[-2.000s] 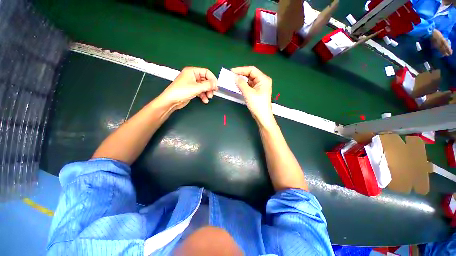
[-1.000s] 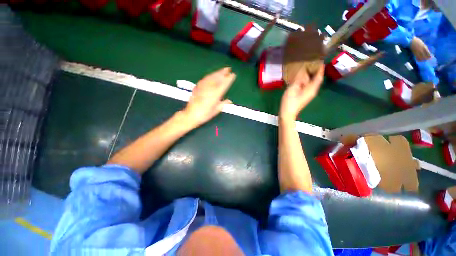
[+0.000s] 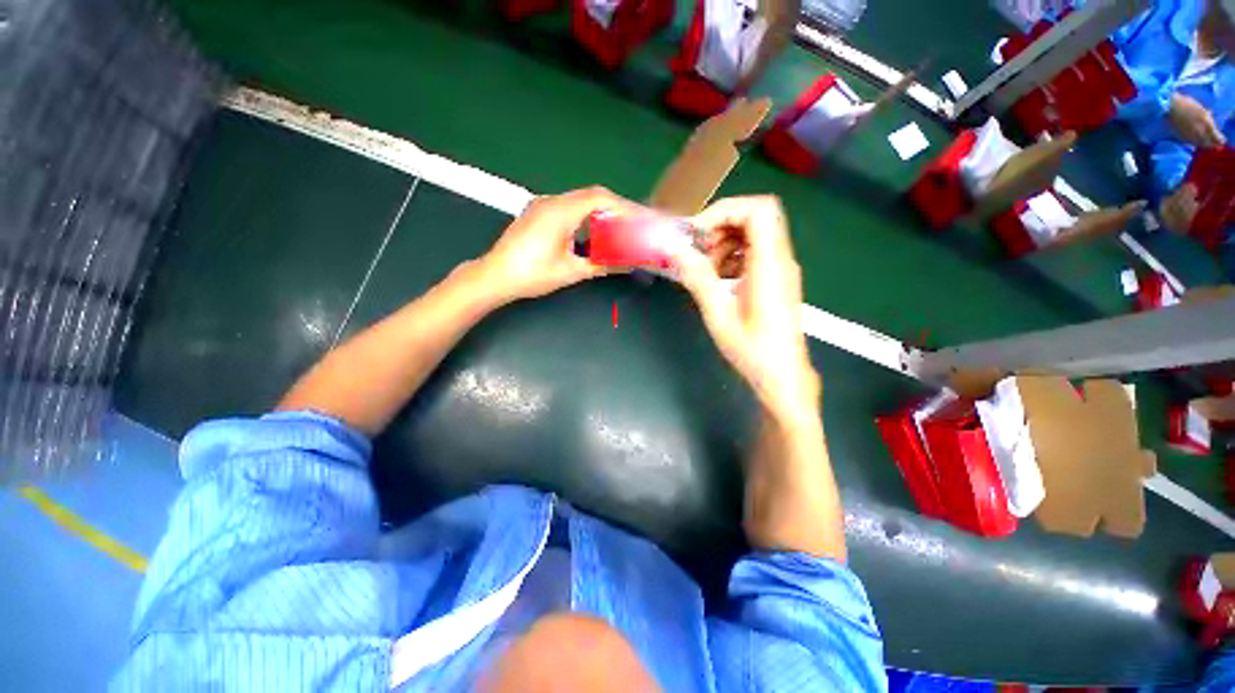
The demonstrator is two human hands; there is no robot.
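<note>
A small red retail box [image 3: 639, 241] is held between both hands above the white edge strip of the table. Its brown cardboard lid flap [image 3: 707, 160] stands up and points away to the upper right. My left hand [image 3: 553, 241] grips the box's left end. My right hand [image 3: 742, 271] holds the box's right end, with fingers curled at its opening. The box's inside is hidden by the fingers and blur, so I cannot tell whether the right fingers hold a small piece too.
Several open red boxes [image 3: 813, 122] stand on the green belt [image 3: 447, 115]. Red boxes [image 3: 964, 467] stand at right below a metal post [image 3: 1097, 332]. Clear plastic trays [image 3: 61, 271] are piled at far left. A person's hand [image 3: 1195, 122] shows at upper right.
The hands, apart over the belt a second ago, have come together around a red box. The white piece held two seconds ago no longer shows in the fingertips. Boxes on the belt have shifted.
</note>
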